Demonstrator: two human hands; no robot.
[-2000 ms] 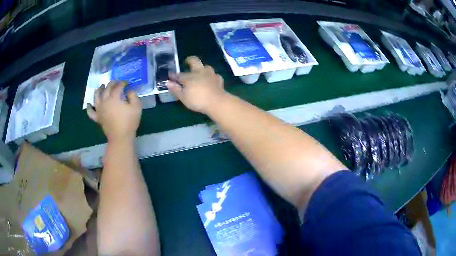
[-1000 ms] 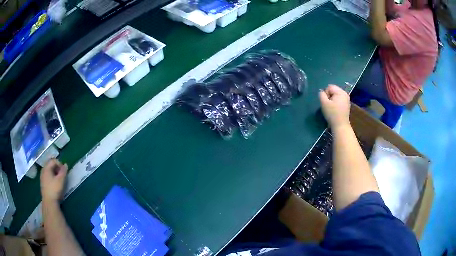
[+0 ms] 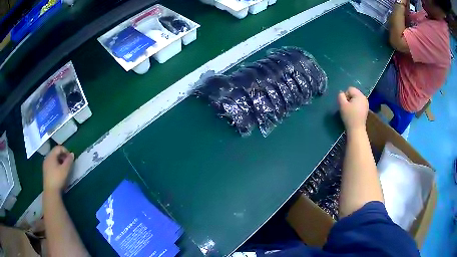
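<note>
My left hand (image 3: 56, 168) is curled at the pale edge rail, just below a filled tray; nothing shows in it. My right hand (image 3: 354, 106) is closed in a loose fist over the worktop's right edge, with nothing visible in it. A row of bagged black accessories (image 3: 273, 90) stands side by side on the green worktop between my hands. A loose stack of blue cards (image 3: 138, 223) lies at the lower left. On the belt, a white tray (image 3: 55, 110) and another tray (image 3: 149, 39) each hold a blue card and a black piece.
A tray without a visible card (image 3: 7, 173) is cut off at the left edge. An open brown carton (image 3: 421, 163) with black pieces and a white liner bag (image 3: 405, 186) stands below the right edge. A person in a pink shirt (image 3: 426, 55) is at the upper right. The edge rail (image 3: 165, 104) borders the belt.
Both hands have moved off the tray and apart, the right one over to the worktop's right edge. The view has turned right, bringing the carton and the person into view.
</note>
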